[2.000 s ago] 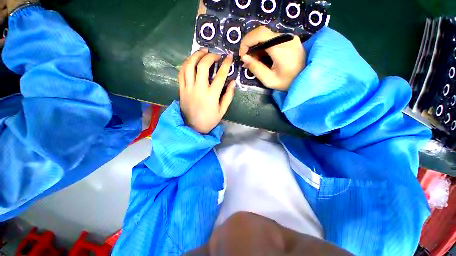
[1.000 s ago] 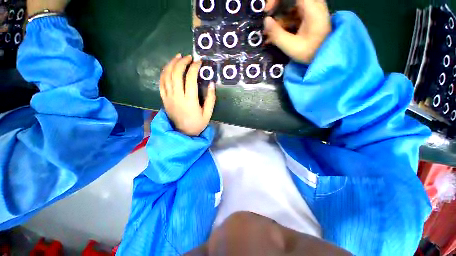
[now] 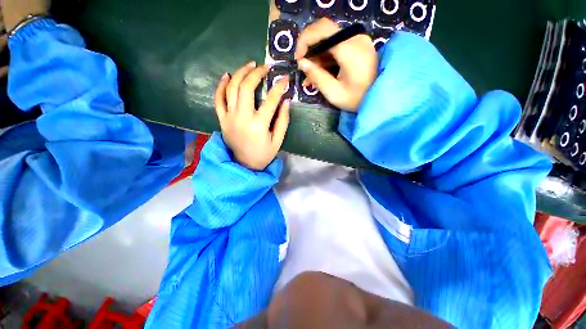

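Note:
A dark sheet of parts (image 3: 283, 40) with white rings lies on the green bench mat, under glossy film, cut off by the top edge. My left hand (image 3: 252, 119) lies at the sheet's near left corner, fingers spread, fingertips on the corner cell and its edge. My right hand (image 3: 340, 67) holds a slim black pen-like tool (image 3: 335, 40), probably tweezers. Its tip end is at the fingertips, over the gap between cells near the left corner. The right hand and sleeve cover part of the sheet's right side.
A stack of ringed sheets (image 3: 568, 96) stands at the right table edge. A neighbouring person's blue sleeve (image 3: 71, 83) and wrist reach over the table at the left. Red stools (image 3: 48, 315) show at the lower left. A crumpled clear plastic piece (image 3: 562, 241) is at the lower right.
Since one second ago, my right hand has come back left and nearer, and the tool shows clearly. The sheet sits further right and slightly askew. My left hand has moved slightly right.

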